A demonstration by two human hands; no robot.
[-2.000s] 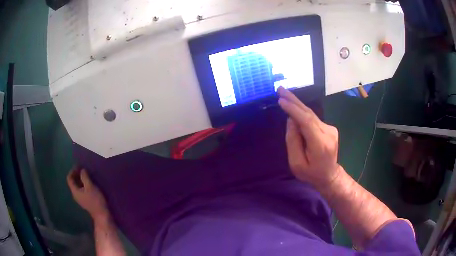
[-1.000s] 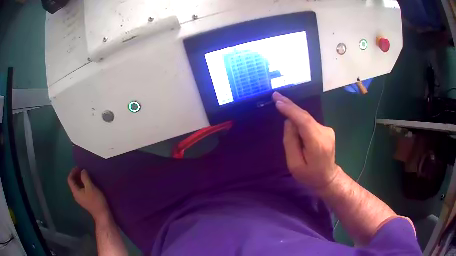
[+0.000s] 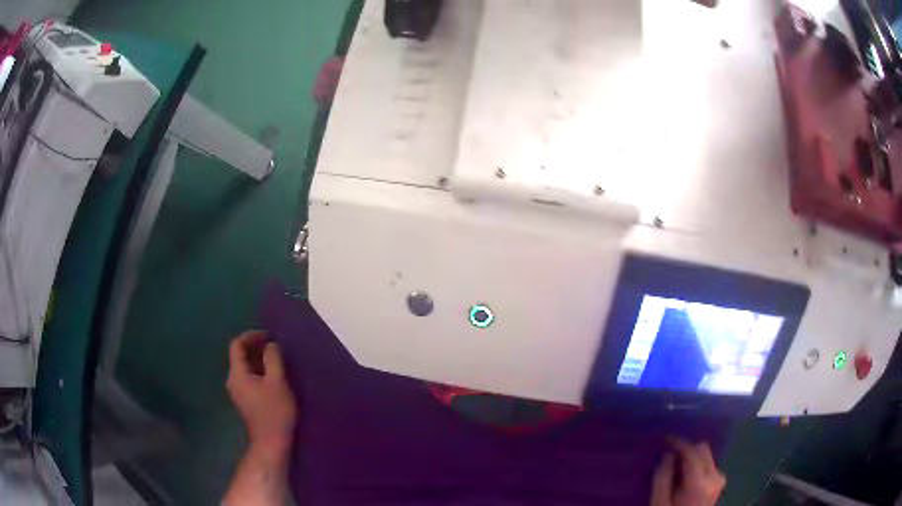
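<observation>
The touch screen (image 3: 700, 343) sits in the sloped white front panel (image 3: 534, 366), lit with a white page and a blue area. My right hand (image 3: 689, 476) is just below the screen's lower edge, fingers curled, not touching it, partly cut off by the picture's bottom. My left hand (image 3: 262, 385) hangs at the left beside the purple clothing, fingers loosely bent, with nothing seen in it. A green-lit push button (image 3: 481, 315) and a plain push button (image 3: 420, 302) are left of the screen. Another green-lit button (image 3: 840, 360) and the red emergency stop button (image 3: 863, 365) are at the right.
A red fixture (image 3: 841, 128) stands on the machine bed at the upper right. A green-topped bench (image 3: 74, 296) runs along the left, with a white control box (image 3: 99, 74) beside it. A red curved part (image 3: 504, 415) shows under the panel's front edge.
The view has swung left, so the machine appears further right and more of the bench and bed shows. My right hand has moved down, away from the screen's lower edge.
</observation>
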